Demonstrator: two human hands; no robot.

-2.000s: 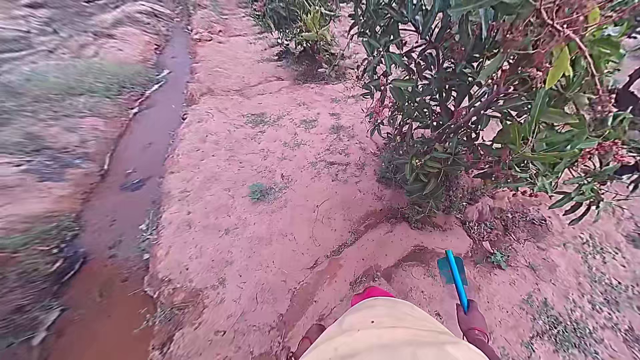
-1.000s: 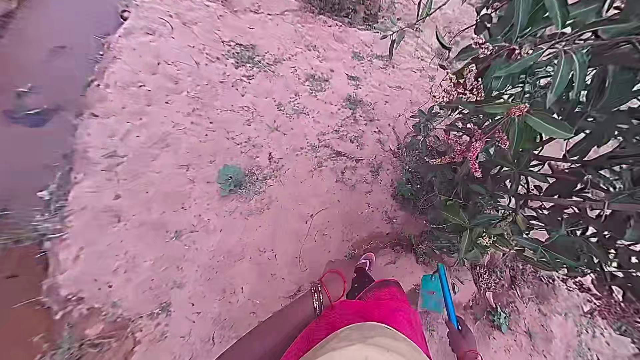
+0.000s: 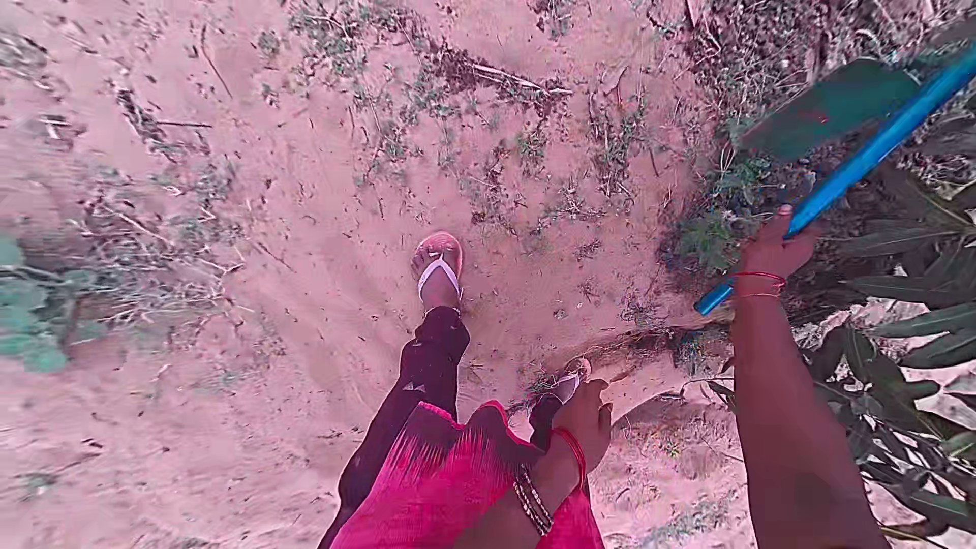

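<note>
My right hand (image 3: 776, 248) grips the blue handle (image 3: 884, 152) of a hoe-like tool at the right. The handle slants from below my wrist to the upper right corner, and a flat green blade (image 3: 835, 110) shows beside its upper part. Low in the centre, my left hand (image 3: 583, 427), with a red bangle and beaded bracelets at the wrist, rests over the pink garment (image 3: 450, 480) near my leg. Its fingers are slightly bent, and nothing is seen in it.
A sandaled foot (image 3: 438, 271) stands on bare, sandy soil (image 3: 328, 267). The other foot (image 3: 568, 381) is partly hidden by my left hand. Leafy branches (image 3: 915, 358) crowd the right side, by a shallow ridge of earth. Dry twigs (image 3: 152, 236) and a green plant (image 3: 30, 305) lie left.
My right hand and the tool have come up higher in view. My left hand now shows in front of the garment. The view has tilted down, and the water channel is out of sight.
</note>
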